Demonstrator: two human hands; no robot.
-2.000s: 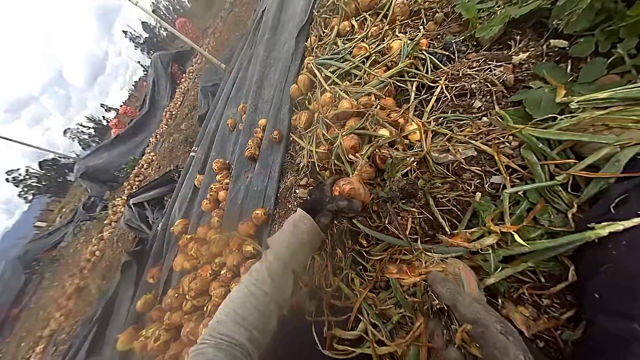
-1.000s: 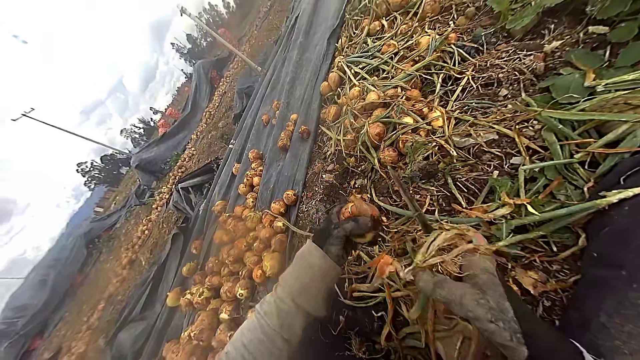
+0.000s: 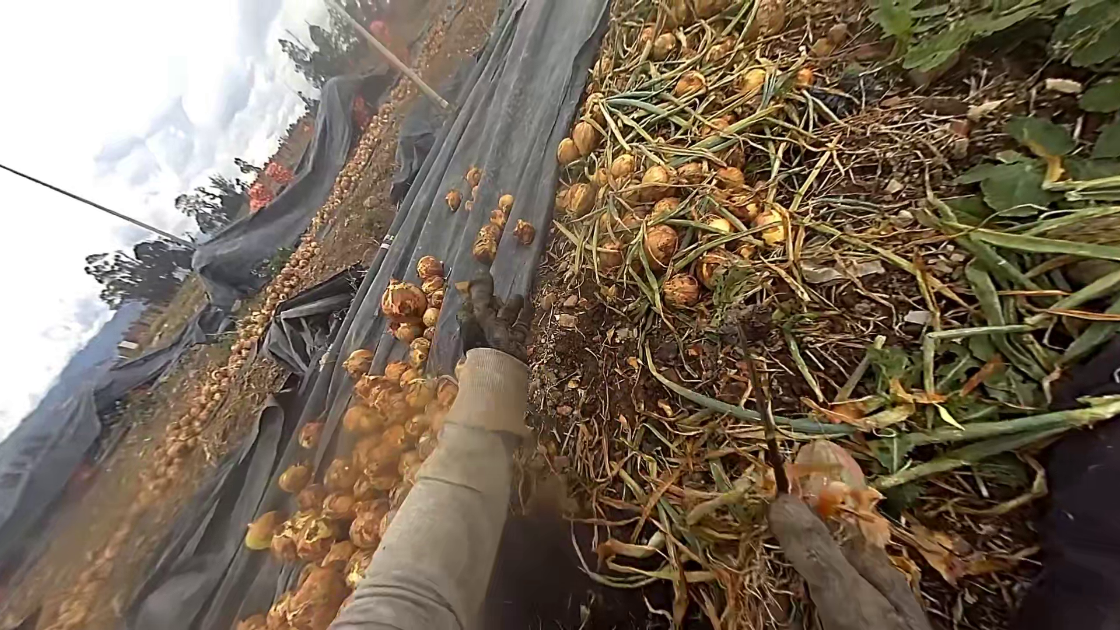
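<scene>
My left hand (image 3: 494, 319), dark with soil below a beige sleeve, reaches over the edge of the grey ground sheet (image 3: 547, 79). Its fingers are apart and no onion shows in it. Just left of it, a larger onion (image 3: 404, 300) appears over the sheet; whether it rests there or is in the air, I cannot tell. Below lies a heap of onions (image 3: 376, 437). At the lower right, my right hand (image 3: 840, 560) grips a thin dark tool (image 3: 763, 407) that points up the view. Pale, papery onion leaves (image 3: 836, 477) lie against that hand, their hold unclear.
Onions with dry tops (image 3: 661, 245) lie on the soil beyond my hands. Long green leaves (image 3: 1006, 433) cross the right side. A pole (image 3: 389, 54) stands at the upper left, near more dark sheeting (image 3: 262, 219) and a long row of onions (image 3: 236, 350).
My left hand held an onion over the soil; it has moved to the sheet and opened. The thin tool in my right hand now shows more plainly.
</scene>
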